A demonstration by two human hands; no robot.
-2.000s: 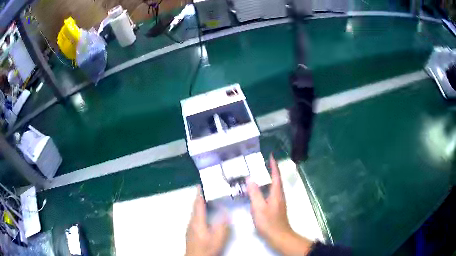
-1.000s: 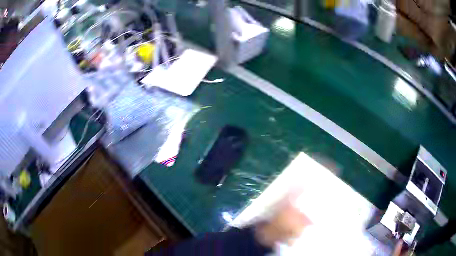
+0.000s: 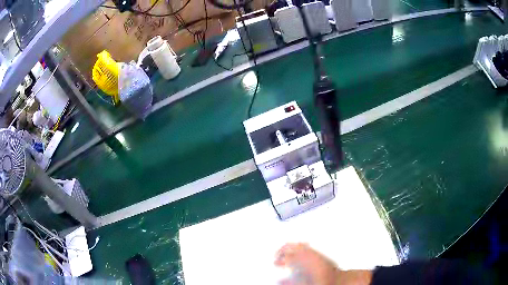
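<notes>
My right hand (image 3: 312,266), in a dark sleeve, is low over the white mat (image 3: 228,250) at the bottom of the view. Its fingers are curled and blurred. Something pale shows under them, but I cannot tell if it is held. My left hand is not in view. The white screw feeder (image 3: 289,156), with its open dark hopper on top, stands at the mat's back edge, beyond my right hand. The black electric screwdriver (image 3: 327,122) hangs from its cable just right of the feeder.
A dark slab (image 3: 139,270) lies left of the mat. A white power strip (image 3: 78,251) and tangled cables are at the lower left, below a fan (image 3: 12,161). A yellow object (image 3: 106,75) and white units (image 3: 314,18) line the far side. A white tray (image 3: 493,64) is far right.
The view swung left over the phone and cables, then back to the feeder. Both hands were at the feeder's front; now my right hand is lower over the mat and my left is out of view.
</notes>
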